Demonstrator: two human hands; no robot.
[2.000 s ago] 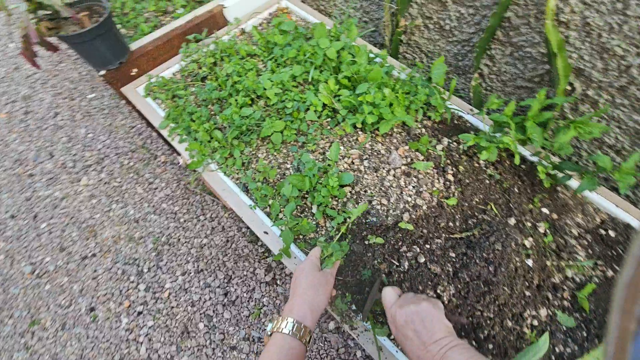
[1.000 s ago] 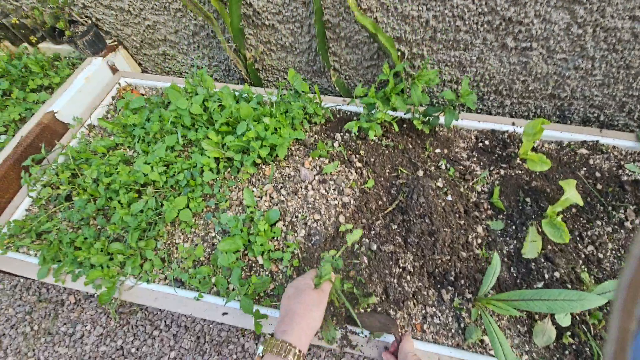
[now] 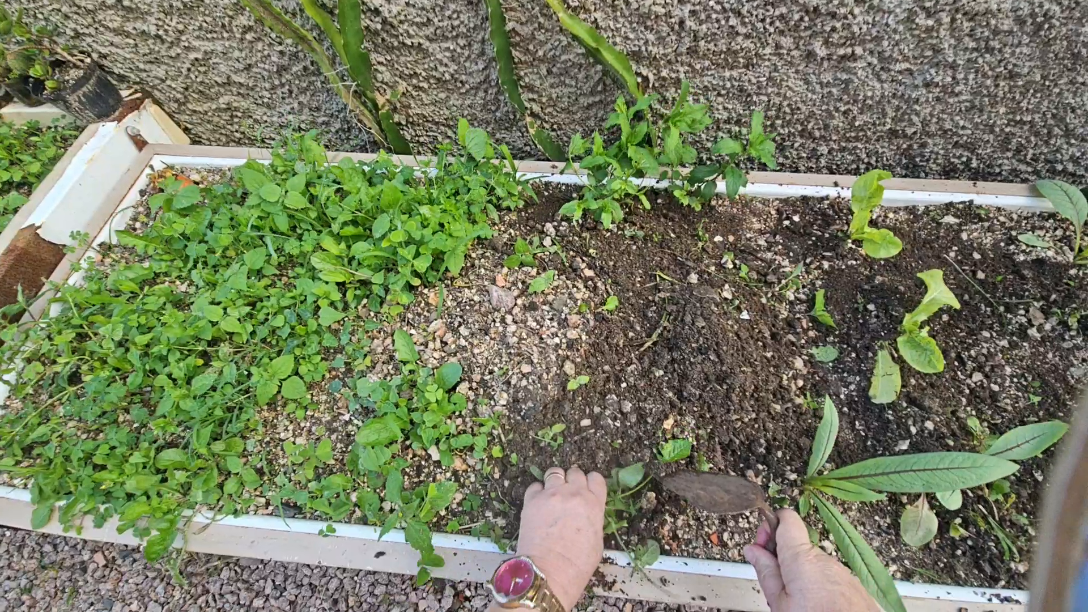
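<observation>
My left hand (image 3: 563,523), wearing a ring and a wristwatch (image 3: 515,580), reaches over the front edge of a planting bed. Its fingers are curled down at the soil; whether they grip anything is hidden. Small green weeds (image 3: 627,493) lie just to its right, against the fingers. My right hand (image 3: 799,557) holds a small rusty trowel (image 3: 718,492) by its neck, the blade pointing left above the dark soil (image 3: 680,374). A dense patch of leafy weeds (image 3: 255,323) fills the left part of the bed.
A pale frame (image 3: 289,544) edges the bed, with gravel (image 3: 102,569) in front and a rough wall (image 3: 850,93) behind. A long-leaved plant (image 3: 922,472) grows right of the trowel, near young lettuce-like seedlings (image 3: 922,348). A dark pot (image 3: 89,95) stands back left.
The view has swung to the right. The green sprig that stood up at my left hand's fingers is no longer there; the hand is now lower against the soil. The trowel blade shows more fully.
</observation>
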